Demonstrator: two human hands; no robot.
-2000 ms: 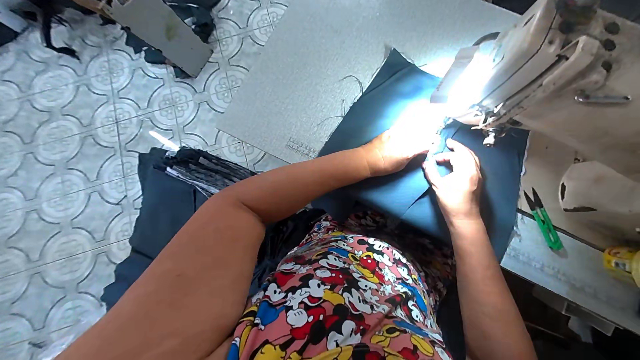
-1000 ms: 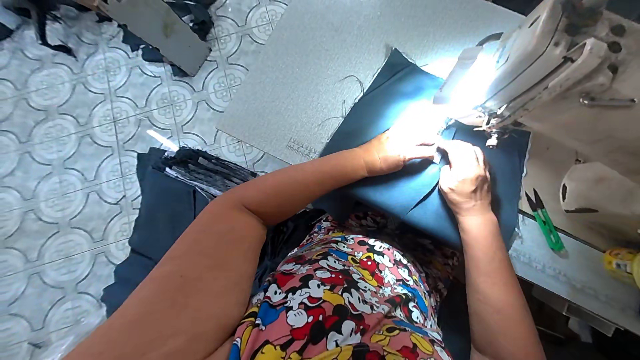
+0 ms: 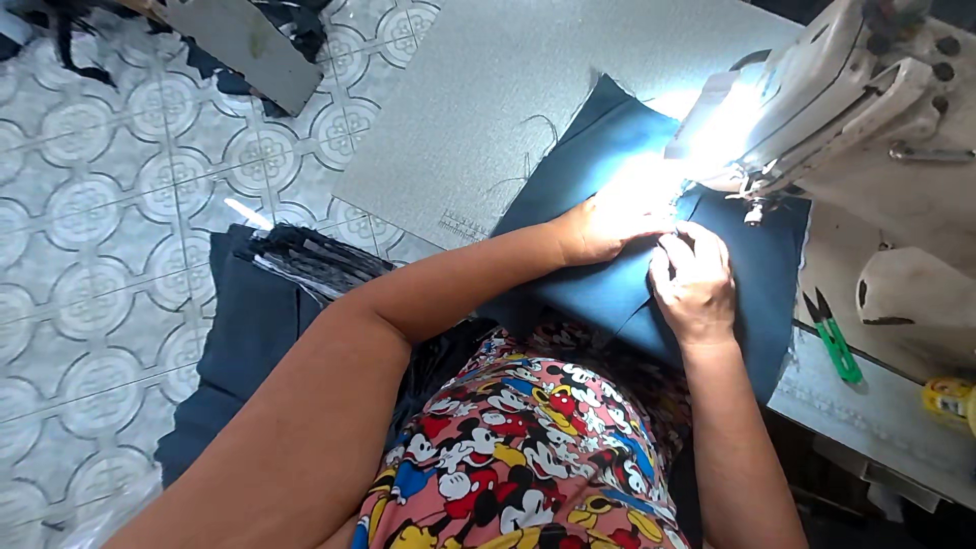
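A dark blue fabric panel (image 3: 587, 293) lies on the sewing table under the head of a sewing machine (image 3: 808, 107). My left hand (image 3: 618, 221) rests on the fabric beside the needle area, partly washed out by the machine's bright lamp. Close to its fingertips, my right hand (image 3: 694, 282) pinches the fabric at a seam or fold, with thumb and fingers drawn together. The needle and presser foot are hard to make out in the glare.
Green-handled thread snips (image 3: 835, 343) lie right of the fabric. Near them are a yellow container (image 3: 949, 398) and the machine bed. A stack of dark fabric pieces (image 3: 252, 313) sits at left. Loose threads lie on the grey table (image 3: 450, 130); patterned tiles (image 3: 99, 229) cover the floor.
Over the two seconds, my right hand has shifted slightly and its fingers have changed their bend near the seam. My left hand has stayed nearly in place on the fabric.
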